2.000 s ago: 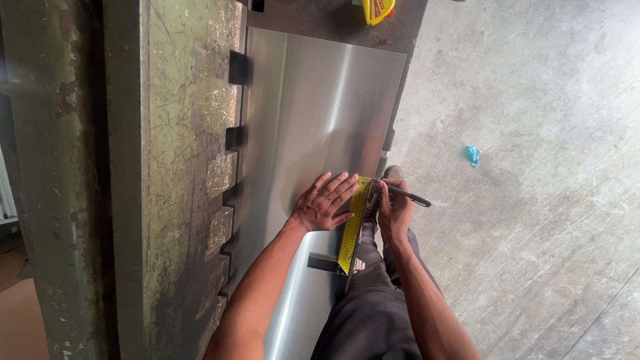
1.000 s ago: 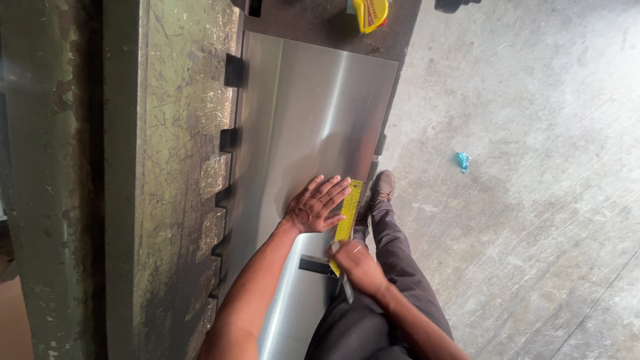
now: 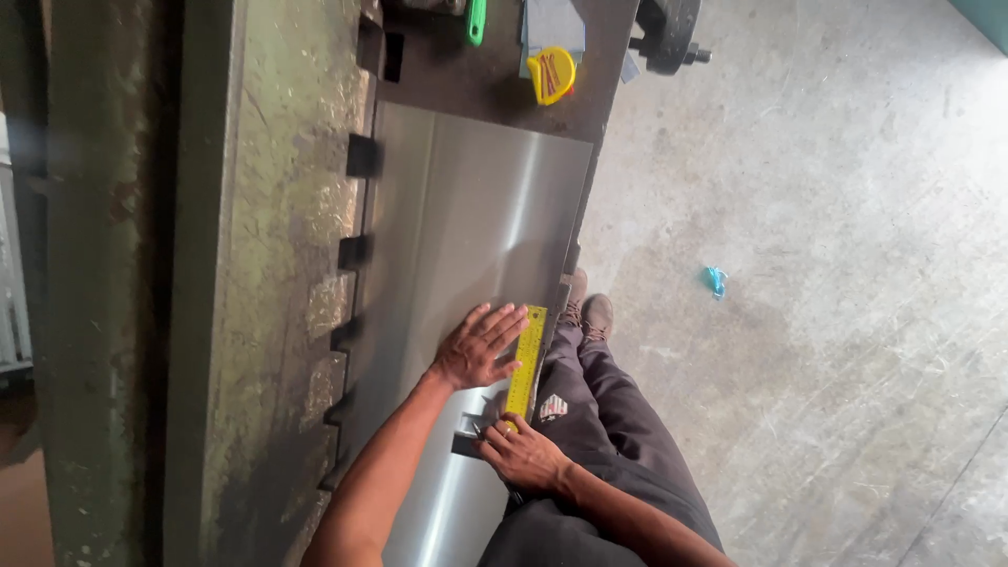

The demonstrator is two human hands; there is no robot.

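A shiny metal sheet (image 3: 472, 213) lies on the bed of a green machine. Across it, near its right edge, lies the yellow blade of a try square (image 3: 525, 370), whose dark stock (image 3: 465, 445) shows beside my right hand. Spread flat, my left hand (image 3: 480, 350) presses on the sheet, its fingertips and thumb at the yellow blade. My right hand (image 3: 520, 453) is curled at the lower end of the blade by the stock. A thin pointed tool (image 3: 477, 431), probably the pen, sticks out from its fingers; the rest of it is hidden.
The worn green machine beam (image 3: 276, 236) runs along the left, with dark notches at the sheet's edge. Beyond the sheet are a yellow tape measure (image 3: 554, 75), metal offcuts (image 3: 555, 24) and a green handle (image 3: 476, 20). A blue scrap (image 3: 716, 282) lies on the concrete floor.
My right hand has moved from the blade's far end down to its near end by the stock. My left hand stays flat on the sheet. The view now takes in more beyond the sheet.
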